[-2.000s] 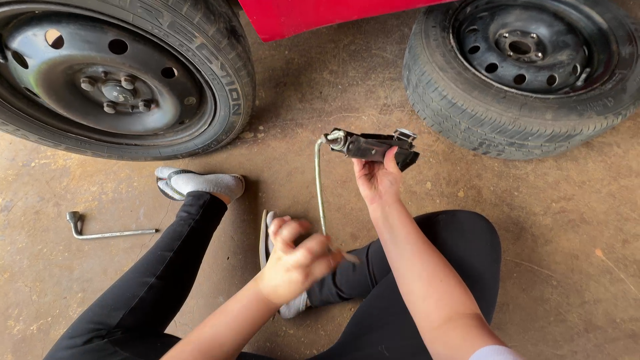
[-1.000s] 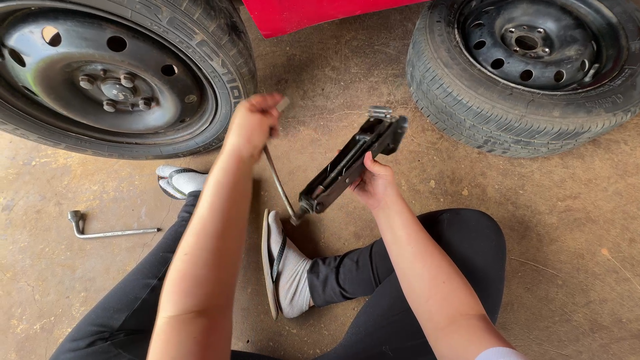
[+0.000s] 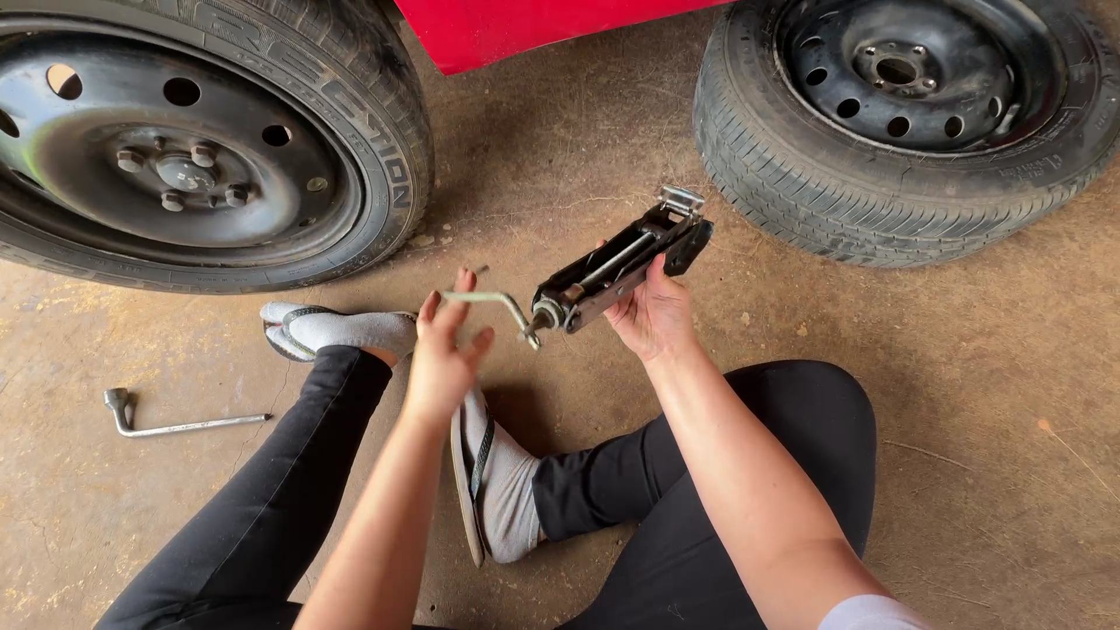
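My right hand [image 3: 652, 311] grips a black scissor jack [image 3: 617, 262] from below, near its middle. The jack is folded nearly flat and tilted, with its metal saddle at the upper right. A bent metal crank handle [image 3: 486, 297] is hooked to the jack's lower left end. Beside that handle, my left hand [image 3: 451, 350] has its fingers spread, with the rod passing at its fingertips; no closed grip on it shows. An L-shaped lug wrench [image 3: 188, 427] lies on the concrete floor at the left.
A mounted wheel with lug nuts [image 3: 188, 171] stands at the upper left, and a loose wheel [image 3: 875, 192] lies at the upper right. Between them hangs a red car body panel [image 3: 525, 26]. My legs and sandalled feet [image 3: 507, 490] are below the jack.
My left hand has come down from beside the left tyre and its fingers have spread off the crank handle. The handle has swung round, and the jack's tilt has changed while my right hand holds it.
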